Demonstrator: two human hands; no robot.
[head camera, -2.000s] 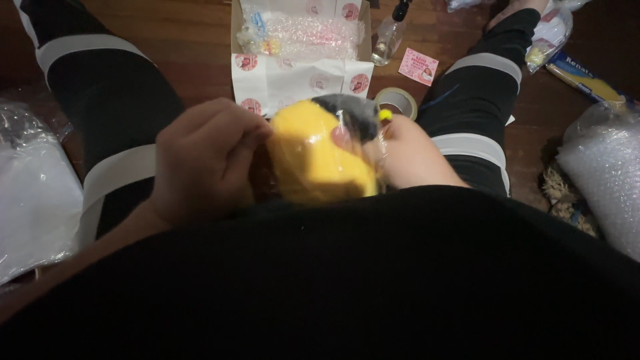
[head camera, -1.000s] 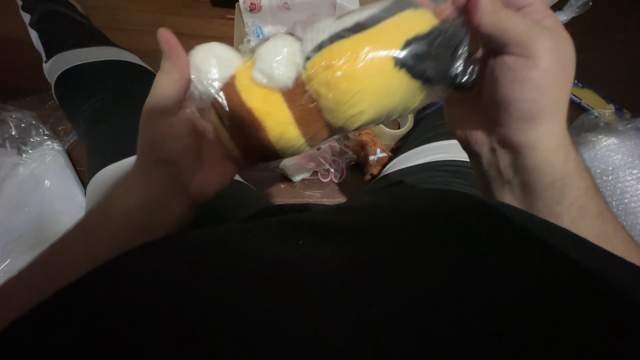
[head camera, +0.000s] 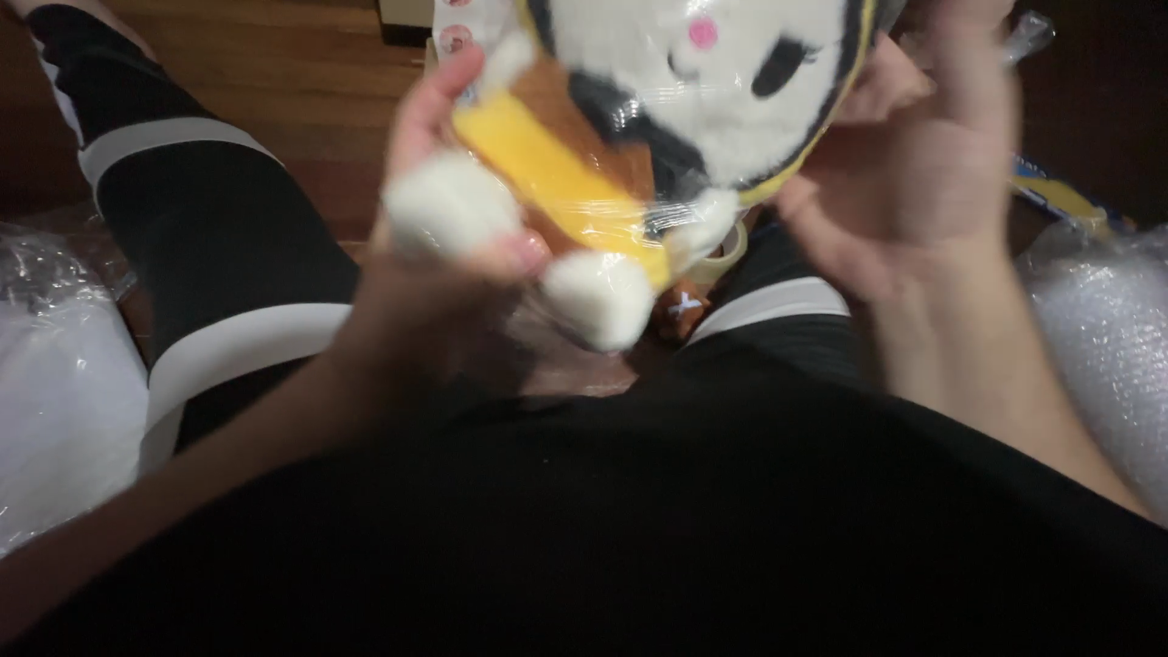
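Observation:
A plush toy (head camera: 584, 173) in clear plastic wrap is held up at the top middle. Its white face with a pink nose points up toward me, and its body is striped brown and yellow with white feet. My left hand (head camera: 447, 210) grips the body at its left side, fingers behind and thumb by a foot. My right hand (head camera: 903, 173) is blurred at the right of the head, palm turned to it with fingers spread; whether it touches the wrap I cannot tell.
Behind the toy are a roll of tape (head camera: 721, 260) and a small brown item (head camera: 681, 310) with a white cross-shaped mark. Clear plastic packaging (head camera: 55, 392) lies at the left, bubble wrap (head camera: 1109, 338) at the right. A blue and yellow package (head camera: 1063, 196) lies behind the bubble wrap.
The plush has been turned from its yellow back to its white face. My right hand, holding the head end a second ago, is now spread beside it. My left hand stays on the body.

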